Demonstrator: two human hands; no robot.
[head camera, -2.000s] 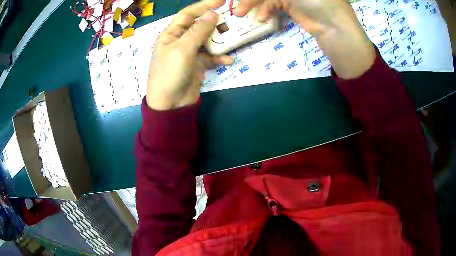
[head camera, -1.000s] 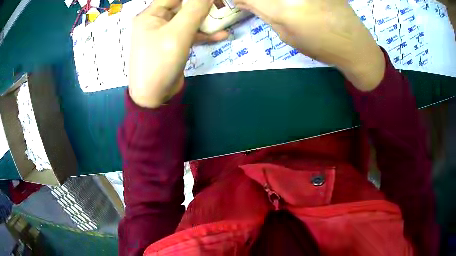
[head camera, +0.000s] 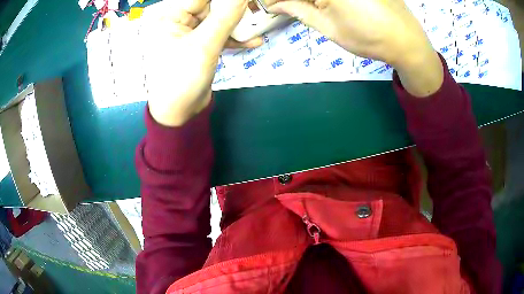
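Note:
A cream plastic housing (head camera: 261, 25) is held at the top edge of the view, partly cut off. My left hand (head camera: 192, 54) grips its left side, with a finger underneath. My right hand (head camera: 356, 26) has its fingers at the housing's upper right, by a small dark part inside it; the fingers are partly cut off, and whether they hold that part I cannot tell. The adhesive pad sheet (head camera: 281, 62) with blue 3M marks lies on the green bench under both hands.
An open cardboard box (head camera: 57, 132) with white scraps (head camera: 37, 149) stands at the left. Wired components (head camera: 106, 11) with red wires and yellow ends lie at the top left. The bench's pale front edge (head camera: 345, 161) runs below my forearms. A grey patterned item is below left.
Both hands and the housing have shifted toward the top left of the picture, as have the box and sheet. My right fingers are now lower over the housing. The last second shows little movement.

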